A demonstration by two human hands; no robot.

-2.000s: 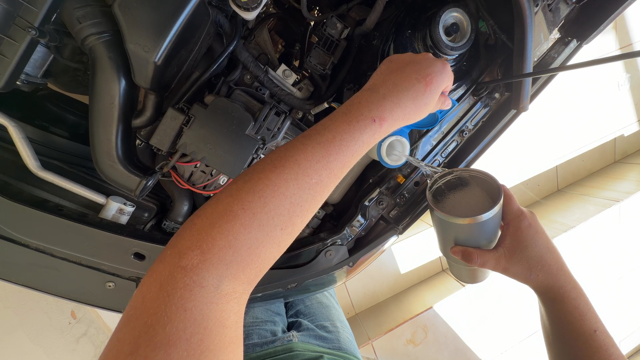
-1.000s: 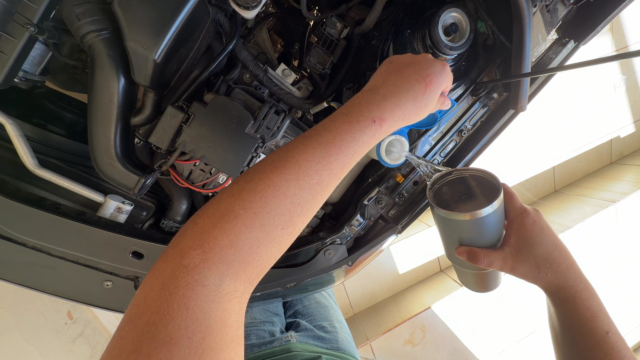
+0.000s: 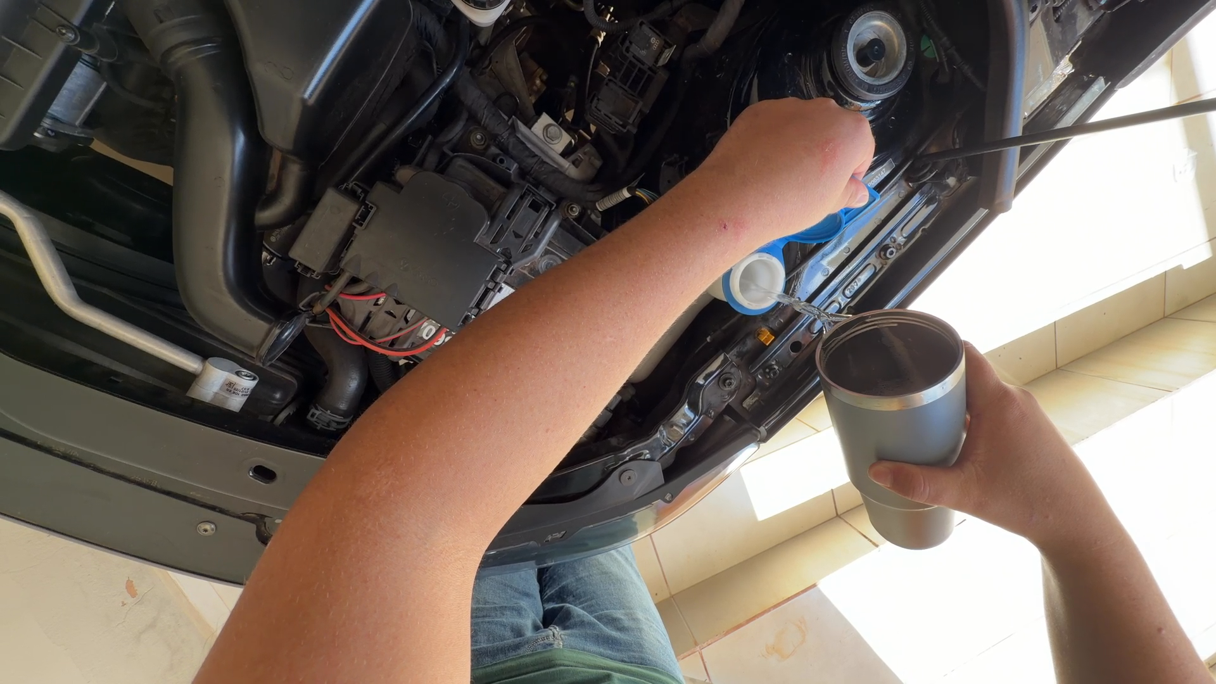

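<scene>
My right hand (image 3: 997,456) is wrapped around a grey metal tumbler (image 3: 893,423) with a bare steel rim, its mouth tilted left. A thin stream of clear liquid (image 3: 807,307) runs between the tumbler's lip and the white filler opening (image 3: 759,282) with a blue collar. My left hand (image 3: 803,161), reaching across the engine bay, has its fingers closed at the blue flip cap (image 3: 825,229) joined to that collar. The fingertips and part of the cap are hidden by the hand. Below the filler, the pale reservoir neck is mostly behind my left forearm.
Around my left arm lie a black air duct (image 3: 214,190), a black plastic cover (image 3: 413,242), red wires (image 3: 380,345) and a round strut mount (image 3: 872,52). A thin black rod (image 3: 1073,136) crosses at right. The car's front edge (image 3: 142,475) spans below, above tiled floor.
Liquid streams between the tumbler and the filler opening in all the frames. The tumbler has tipped slightly more toward the filler. My left hand has stayed at the blue cap.
</scene>
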